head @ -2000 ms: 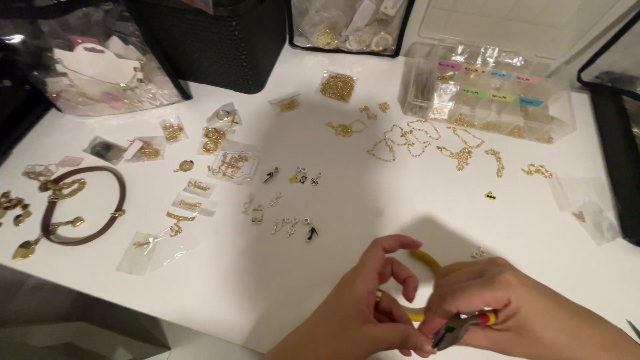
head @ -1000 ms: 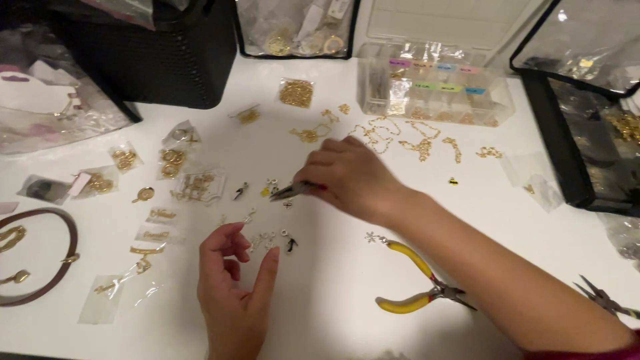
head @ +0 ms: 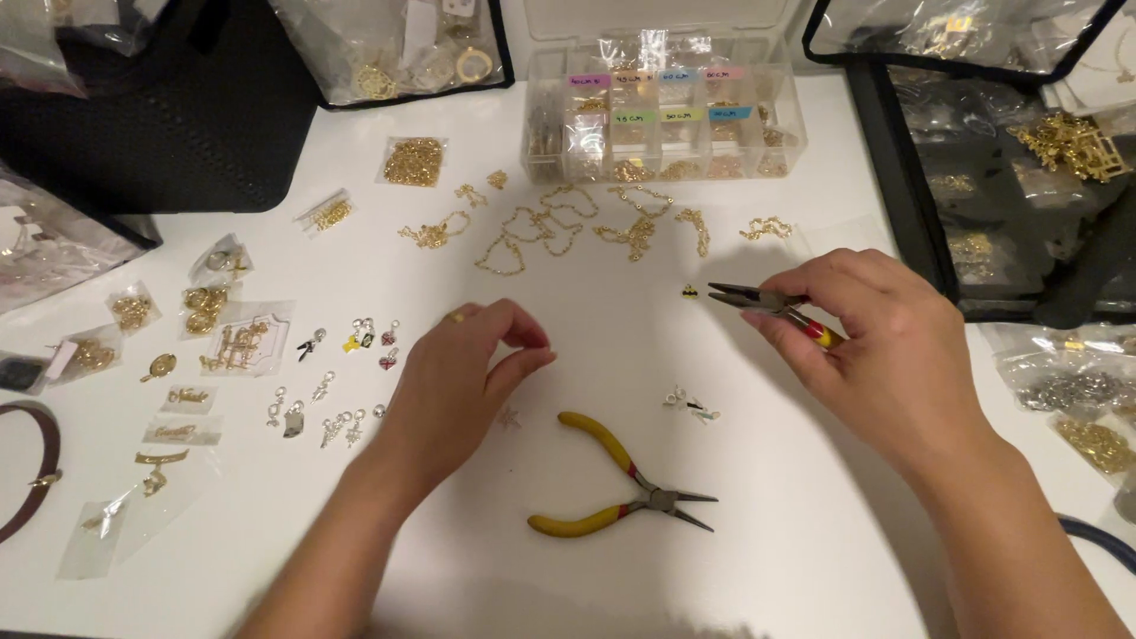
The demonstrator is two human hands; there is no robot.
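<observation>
My right hand (head: 874, 342) holds long-nose pliers (head: 763, 302) with yellow and red grips; their jaws are parted beside a small yellow-and-black charm (head: 690, 291). My left hand (head: 484, 373) hovers over the middle of the white table, thumb and forefinger near each other; whether something tiny lies between them cannot be told. Below it is a pale snowflake-like charm (head: 508, 416). A second pair of pliers (head: 661, 500) with yellow handles lies spread in front. Silver charms (head: 342, 426) lie to the left of my left hand, and a few small charms (head: 692, 404) lie below my right hand.
Gold chains (head: 532, 231) lie across the back, before a clear compartment box (head: 666, 115) with coloured labels. A black basket (head: 160, 115) stands back left, a black case (head: 1003, 195) at right. Small bags of gold findings (head: 206, 306) and a dark cord bracelet (head: 44, 479) are at left.
My right hand with the pliers has moved from the charms at left to the yellow-and-black charm at right. My left hand has moved right, away from the silver charms.
</observation>
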